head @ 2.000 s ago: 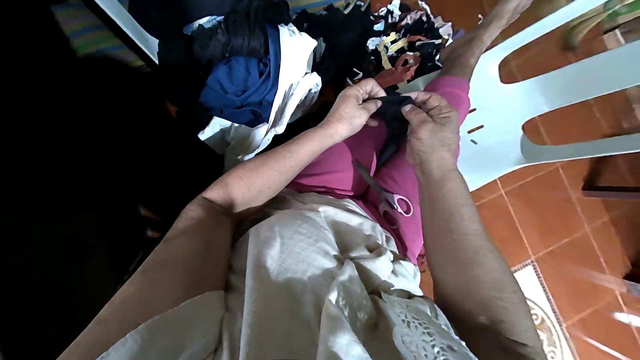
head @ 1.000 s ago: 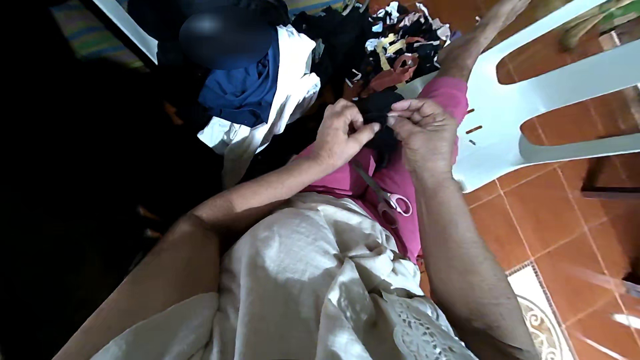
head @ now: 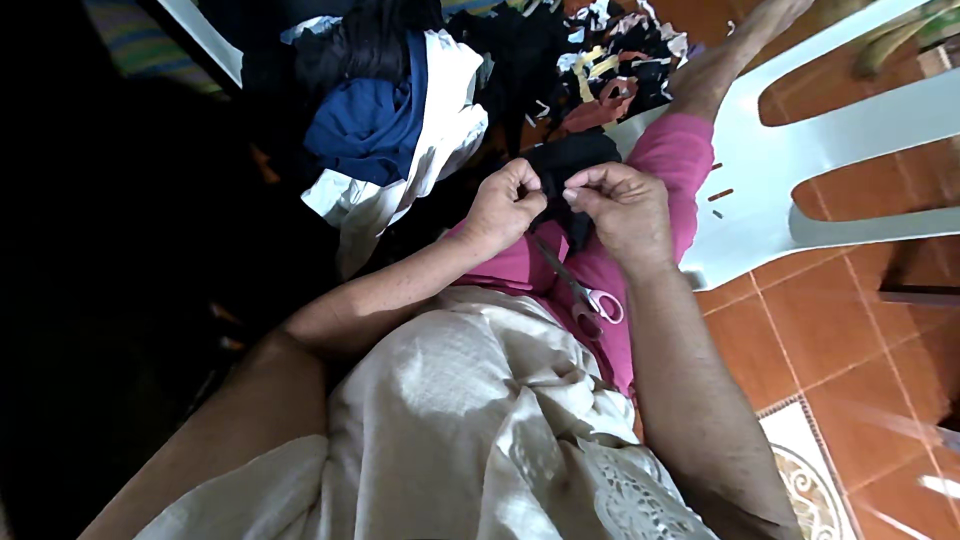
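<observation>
Over my lap lies a piece of black cloth (head: 574, 155), its folds hanging between my knees. My left hand (head: 510, 201) is curled with thumb and forefinger together at the cloth's near left side; whether it pinches the cloth is hard to see. My right hand (head: 619, 206) faces it a short gap away, thumb and forefinger nearly touching, and anything fine between them is too small to tell. A pair of scissors with pink handles (head: 598, 306) rests on my pink trousers below both hands, blades pointing up and left.
Blue cloth (head: 367, 127) and white cloth (head: 448, 112) are heaped at upper left. Many small fabric scraps (head: 600, 67) lie beyond my knees. A white plastic chair (head: 757, 180) stands at right on the terracotta tile floor (head: 817, 322).
Two seconds ago both hands held the black cloth up between them; now it lies lower, spread over the lap. My hands have come apart slightly since one second ago.
</observation>
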